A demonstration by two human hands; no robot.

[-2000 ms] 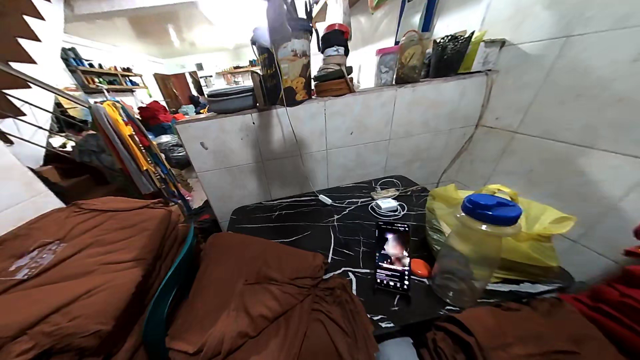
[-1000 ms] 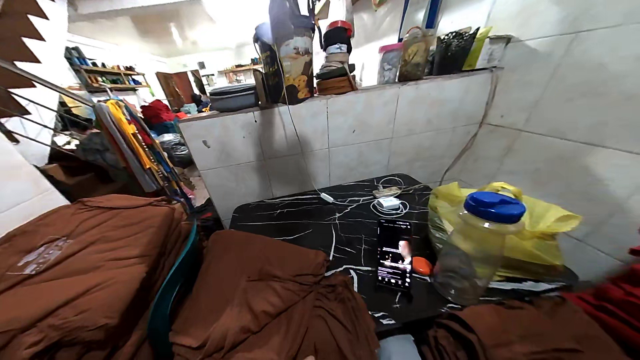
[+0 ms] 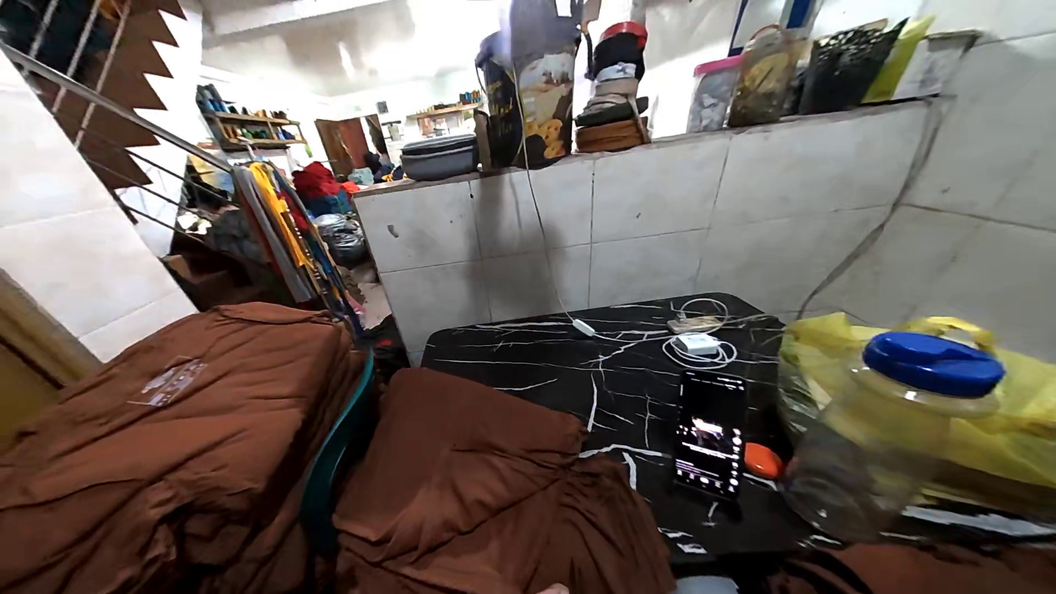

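A patch of skin, perhaps a fingertip [image 3: 554,589], shows at the bottom edge against brown cloth [image 3: 495,495]; which of my hands it belongs to, and whether it grips the cloth, I cannot tell. The rest of both hands is out of view. This cloth lies loosely folded in front of a black marble-patterned table [image 3: 511,355]. To its left rises a stack of folded brown garments [image 3: 206,412], the top one bearing a pale print, with a curved green plastic edge [image 3: 330,470] between. A lit smartphone [image 3: 708,437] leans upright on the table.
Beside the phone are an orange object [image 3: 763,460], a clear plastic jar with a blue lid [image 3: 932,363] and a yellow plastic bag [image 3: 817,346]. A white charger [image 3: 695,344] with cables lies behind. A tiled half-wall [image 3: 643,198] holds containers. More brown cloth [image 3: 932,569] lies lower right.
The picture on the phone screen has changed. The brown cloth, jar and bag have not plainly moved.
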